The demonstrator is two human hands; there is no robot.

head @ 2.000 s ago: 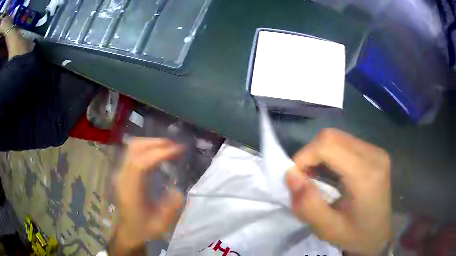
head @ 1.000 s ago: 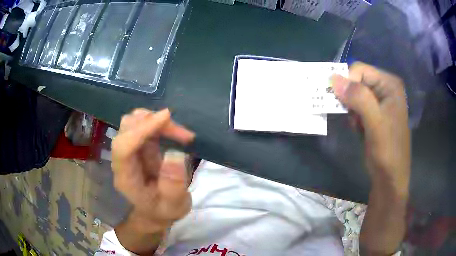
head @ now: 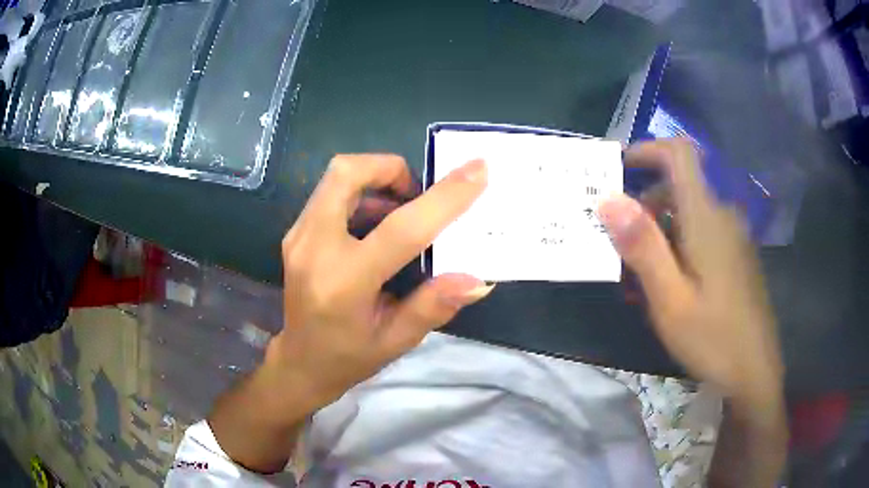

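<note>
A white leaflet with small black print [head: 534, 219] lies flat over the open carton [head: 428, 172], whose blue-edged rim shows at the left and top. My left hand [head: 381, 257] is at the carton's left side, index fingertip on the leaflet and thumb at the near edge. My right hand [head: 691, 257], partly blurred, is at the right side with its thumb on the leaflet's right edge and its fingers behind. What lies under the leaflet is hidden.
A clear compartment tray [head: 152, 86] lies on the dark green table [head: 381, 57] at the left. A glossy blue item [head: 734, 181], blurred, is right of the carton. More cartons [head: 572, 8] stand at the far edge. Part of a person in dark clothing [head: 43, 257] is at the left.
My right hand has brought the printed leaflet over the carton and laid it flat. My left hand has moved right and up from empty air onto the carton and leaflet.
</note>
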